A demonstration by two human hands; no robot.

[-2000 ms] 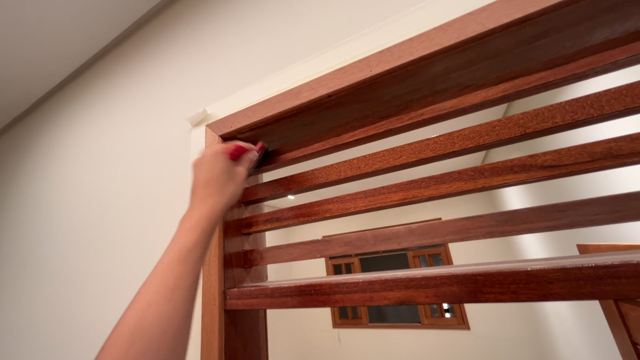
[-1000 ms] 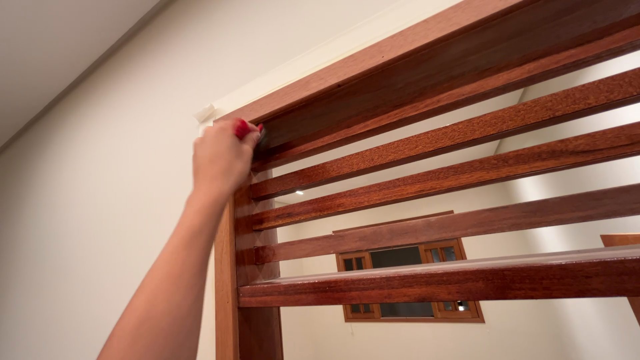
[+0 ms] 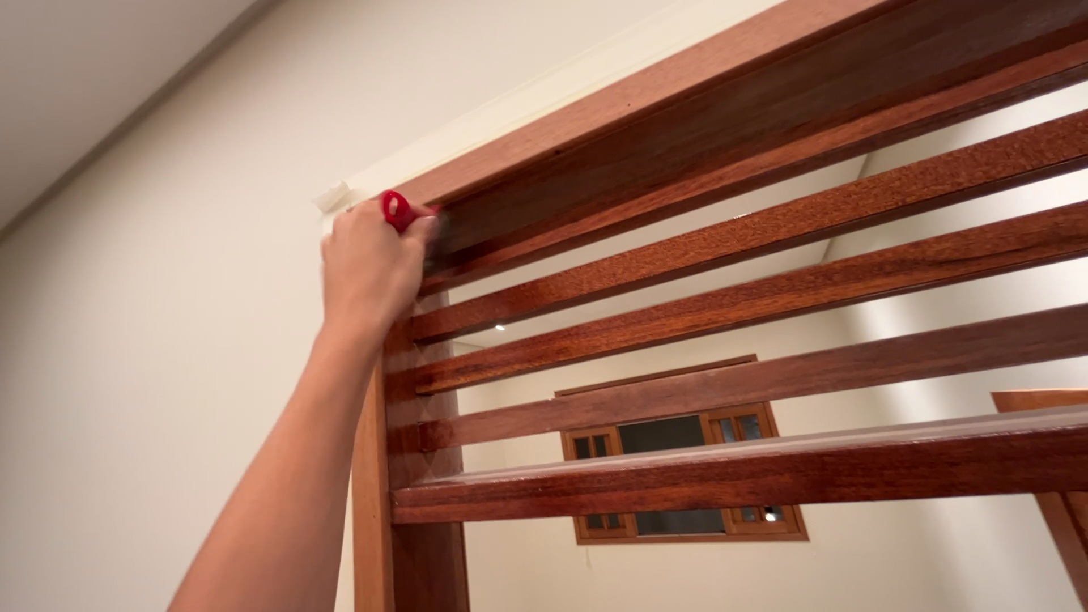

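My left hand is raised at the upper left corner of a wooden door frame, its back toward me. It grips a small red-handled tool with a hole in the handle's end. The tool's working end is dark, blurred and partly hidden by my fingers, against the inner corner beneath the top rail. Reddish-brown wooden slats run to the right below it. Pale tape lines the wall along the frame's outer edge, with a loose end sticking out at the corner. My right hand is not in view.
A thicker glossy crossbar spans the frame under the slats, and the left upright goes down beside my forearm. Through the openings show a wooden window on a far wall and part of another wooden frame at right.
My left hand stays at the upper left corner with the red-handled tool, slightly altering its angle. The view has shifted a little.
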